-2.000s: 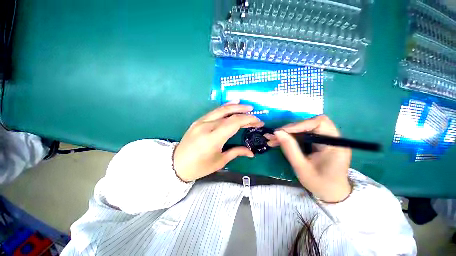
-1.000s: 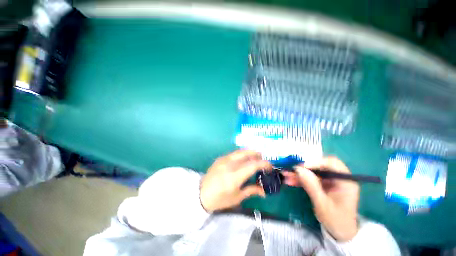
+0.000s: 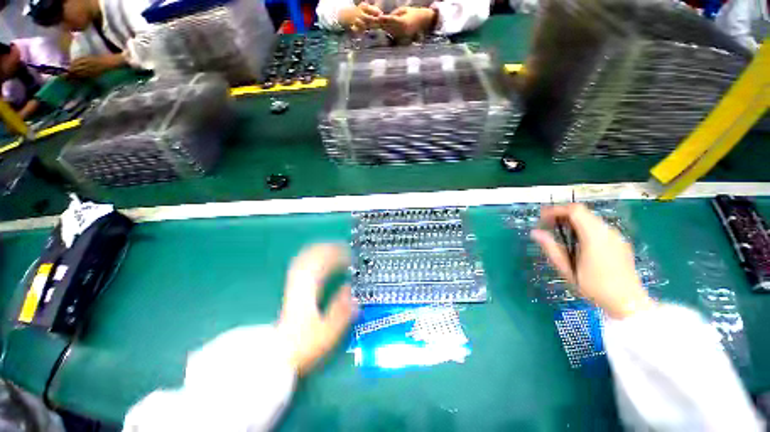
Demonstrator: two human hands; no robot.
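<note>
My left hand is blurred, with thumb and fingers apart and nothing visible in it, left of the first clear blister tray. My right hand is over the second blister tray. It holds a slim dark tool, apparently the tweezers, mostly hidden by the fingers. A blue and white adhesive sheet lies below the first tray. A second adhesive sheet lies below the second tray. No round housing shows in either hand.
Beyond the pale rail, black round units sit on the green conveyor. Stacked trays and a yellow post stand there. A black box is left; a dark parts tray is right. People work opposite.
The view has risen to show the conveyor. My hands have moved apart; the black round unit has left my left hand. My right hand has moved over the second tray.
</note>
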